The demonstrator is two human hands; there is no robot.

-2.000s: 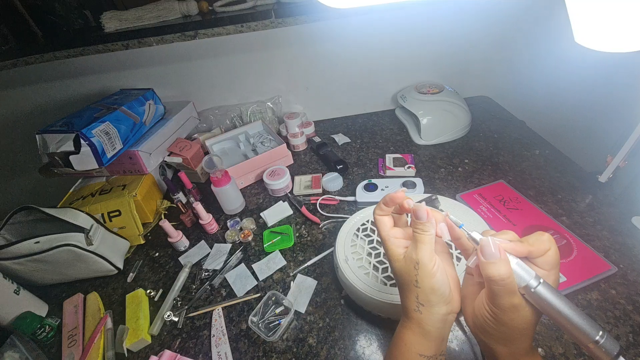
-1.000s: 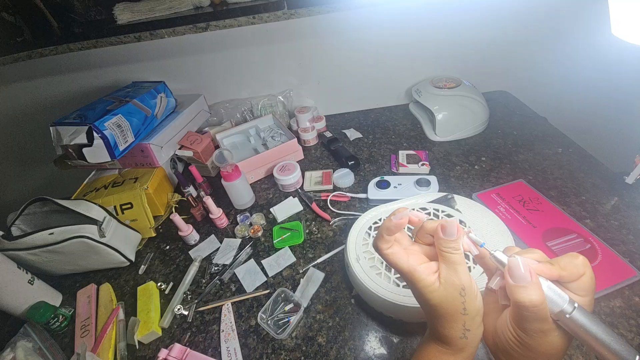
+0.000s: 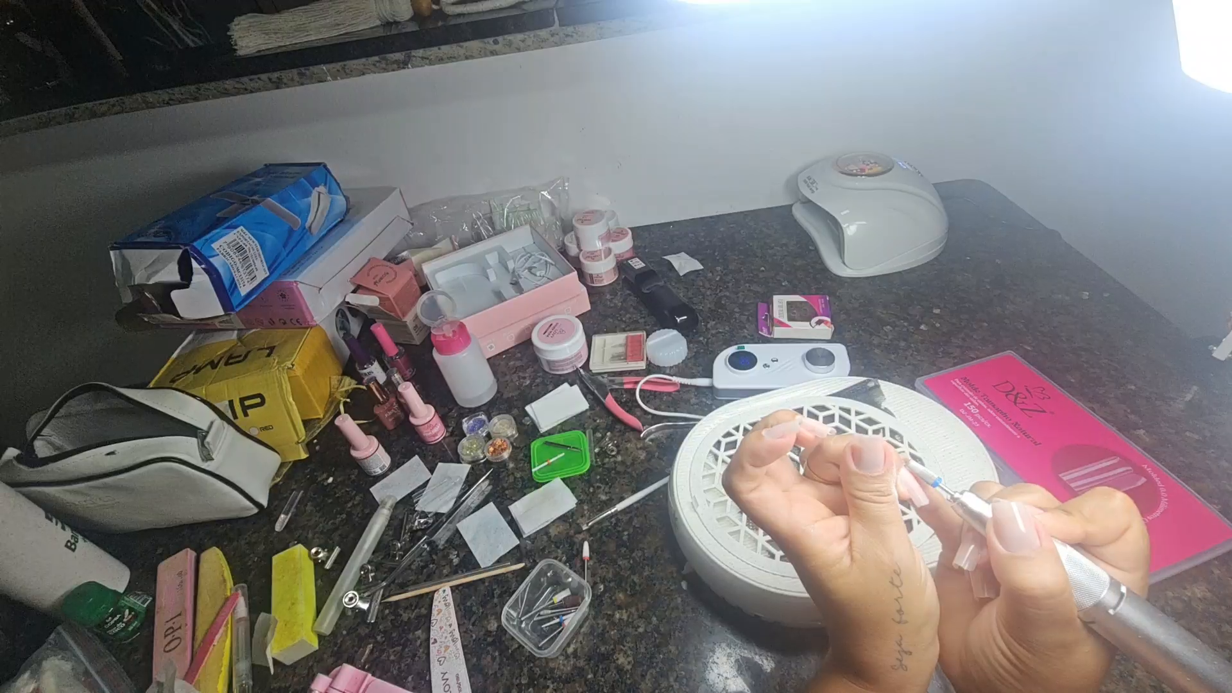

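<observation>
My right hand (image 3: pixel 1049 568) grips a silver electric nail drill handpiece (image 3: pixel 1107 592), its blue-banded bit (image 3: pixel 926 474) pointing at a nail of my left hand. My left hand (image 3: pixel 837 539) is raised, palm toward me and fingers curled, holding no tool that I can see. Both hands meet above the right side of a round white nail dust collector (image 3: pixel 703 510) with a patterned grille. Exact contact between bit and nail cannot be told. Behind the collector sits a white control unit with two knobs (image 3: pixel 780 369), a white cable leading from it.
A white nail lamp (image 3: pixel 871 217) stands at the back; a pink sheet (image 3: pixel 1088 452) lies at right. Cuticle nippers (image 3: pixel 611 399), a small tub of drill bits (image 3: pixel 546 608), a green lid (image 3: pixel 560 456), a pump bottle (image 3: pixel 462 366), files and boxes crowd the left side.
The view has shifted somewhat. My hands stay together over the dust collector, the drill still in my right hand; the fingers of my left hand have changed their curl slightly.
</observation>
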